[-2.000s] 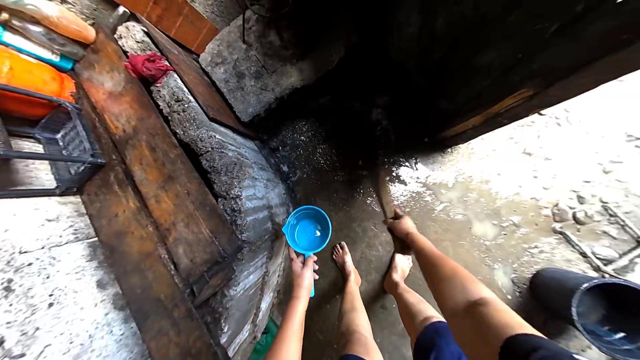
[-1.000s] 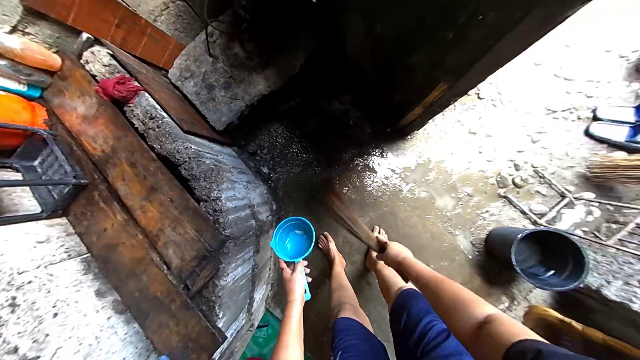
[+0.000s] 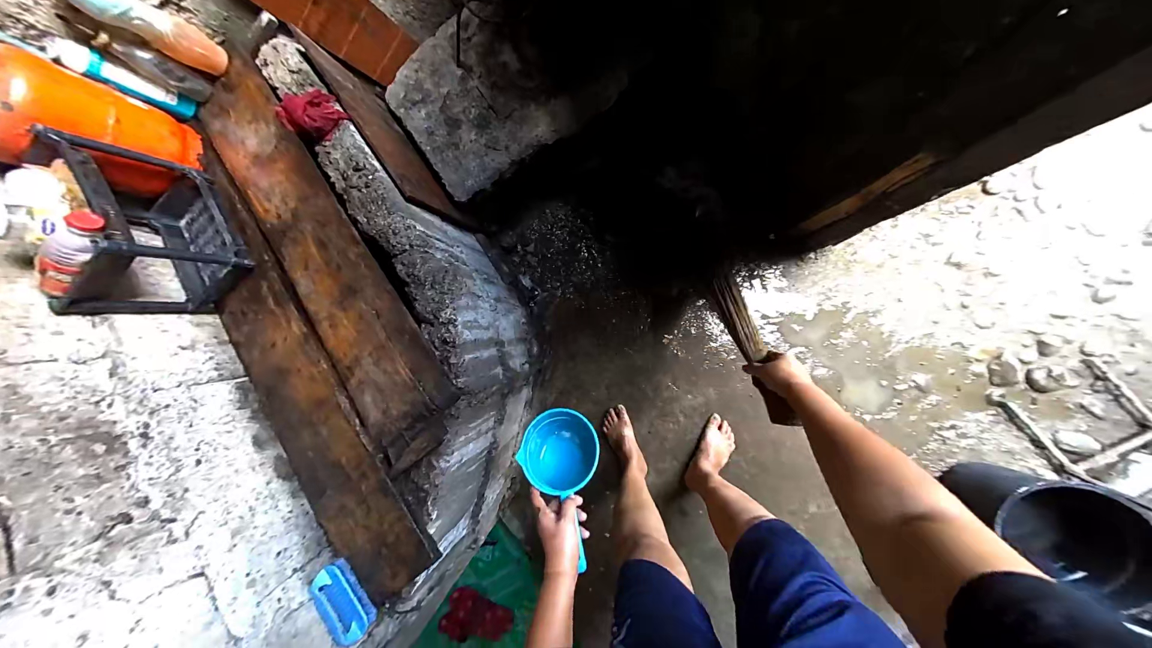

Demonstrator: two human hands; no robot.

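Observation:
My left hand (image 3: 560,531) grips the handle of a blue plastic dipper (image 3: 560,452), whose bowl faces up beside my left foot. My right hand (image 3: 776,373) is closed around the bound handle end of a stick broom (image 3: 738,315), out to the right of my feet. The broom slants away over the wet concrete floor (image 3: 666,369), and its far end is lost in the dark area. At the right edge, a black bucket (image 3: 1080,531) stands near my right arm.
Wooden planks (image 3: 306,270) lie along a rough concrete ledge (image 3: 477,333) at left. Near them are a black plastic crate (image 3: 180,243), an orange container (image 3: 90,108), a blue scrubbing brush (image 3: 342,601) and a red cloth (image 3: 310,114). Stones (image 3: 1048,373) and sticks (image 3: 1035,432) lie at right.
My right hand and the broom have moved away from beside my feet, out to the right. My left hand still holds the dipper. The view has shifted somewhat.

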